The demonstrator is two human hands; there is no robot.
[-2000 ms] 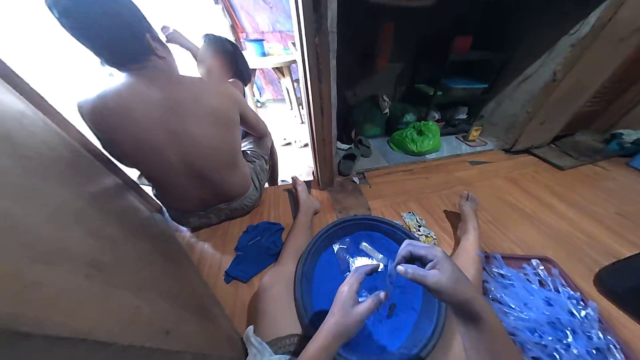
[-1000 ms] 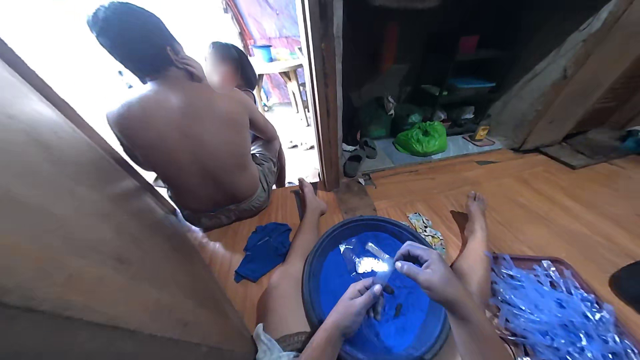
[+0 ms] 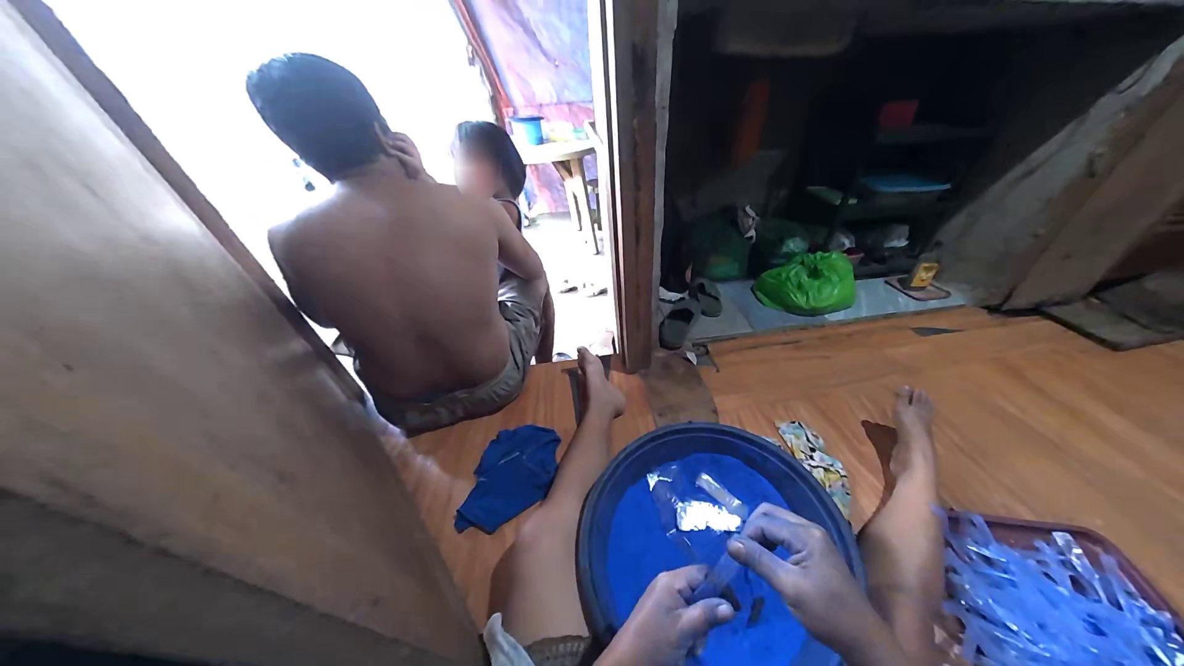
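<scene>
Between my legs stands a round dark tub [image 3: 606, 481] with a layer of blue powder [image 3: 638, 546] in it. Over the tub, my left hand [image 3: 671, 615] pinches the lower end of a small clear plastic sleeve [image 3: 720, 575] with a bluish tint. My right hand [image 3: 800, 564], its fingers stained bluish, is at the sleeve's upper end. Clear plastic pieces [image 3: 708, 516] lie on the powder just beyond my hands, one shining brightly. Small dark pieces [image 3: 757, 610] lie near my left fingers; what they are I cannot tell.
A reddish tray [image 3: 1091, 536] heaped with bluish plastic strips [image 3: 1045, 592] is at the right. Dark blue cloth [image 3: 513, 476] and a patterned cloth [image 3: 819, 458] lie on the wooden floor. Two people sit at the doorway, left. A green plastic bag [image 3: 807, 283] stands beyond the floor's edge.
My hands stay over the tub, and my fingers have shifted a little around the small sleeve. The nearer person at the doorway has moved to the right.
</scene>
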